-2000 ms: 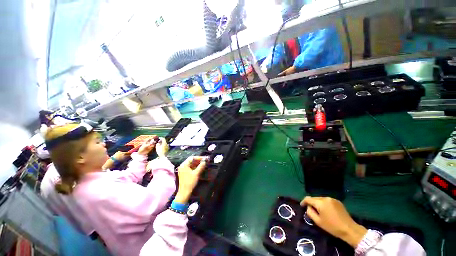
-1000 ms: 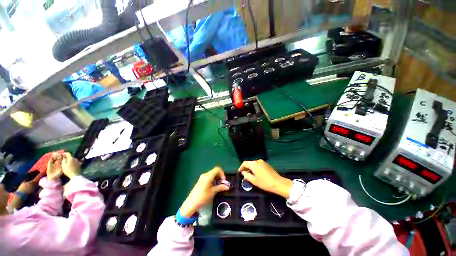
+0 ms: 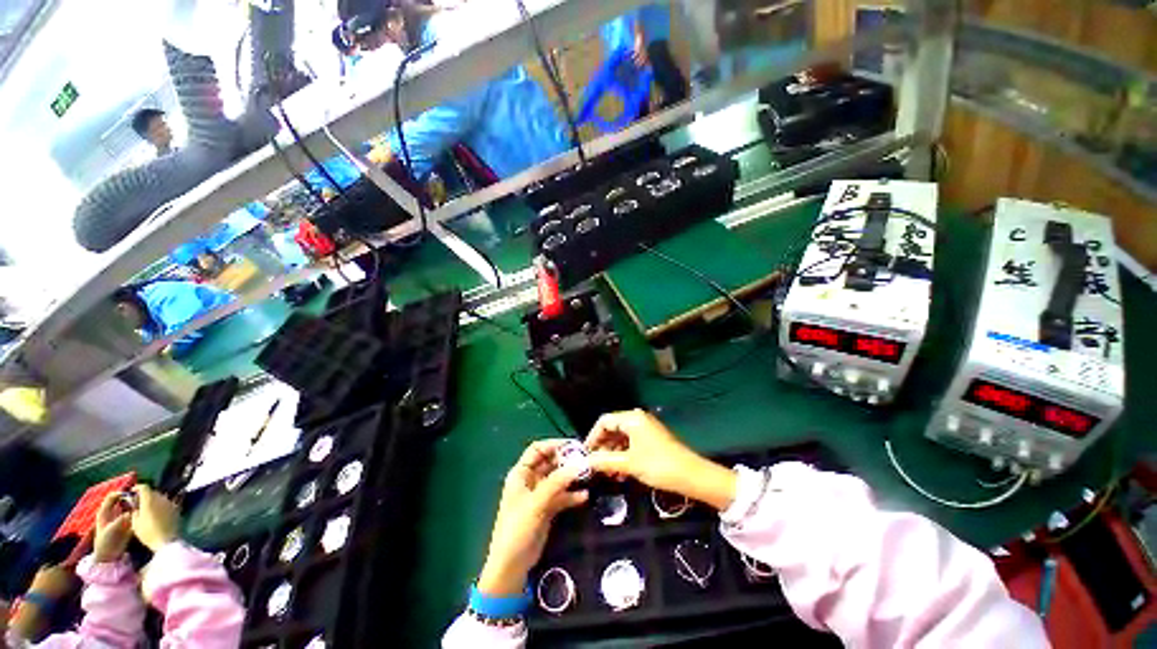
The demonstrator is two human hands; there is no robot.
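A small round watch module [image 3: 575, 459] with a silvery white rim is held between my two hands, above the upper left of the black work tray [image 3: 761, 611]. My left hand [image 3: 530, 501] grips it from the left by the fingertips. My right hand [image 3: 653, 459] touches it from the right with its fingertips. Round units with silver rims sit in pockets of the tray, one pale-faced disc [image 3: 622, 584] among them. The test fixture [image 3: 580, 361] with its upright red handle [image 3: 549, 289] stands behind my hands.
Two white power supplies [image 3: 858, 298] with red digits stand at right, a red parts box [image 3: 1094, 571] at the right edge. Filled trays [image 3: 368, 558] lie at left, another [image 3: 634, 203] behind the fixture. A neighbour's pink-sleeved hands are at far left. A person in blue is opposite.
The view has swung right and down from the neighbour to the work tray. My right hand has left the tray pockets and met my left hand at the module.
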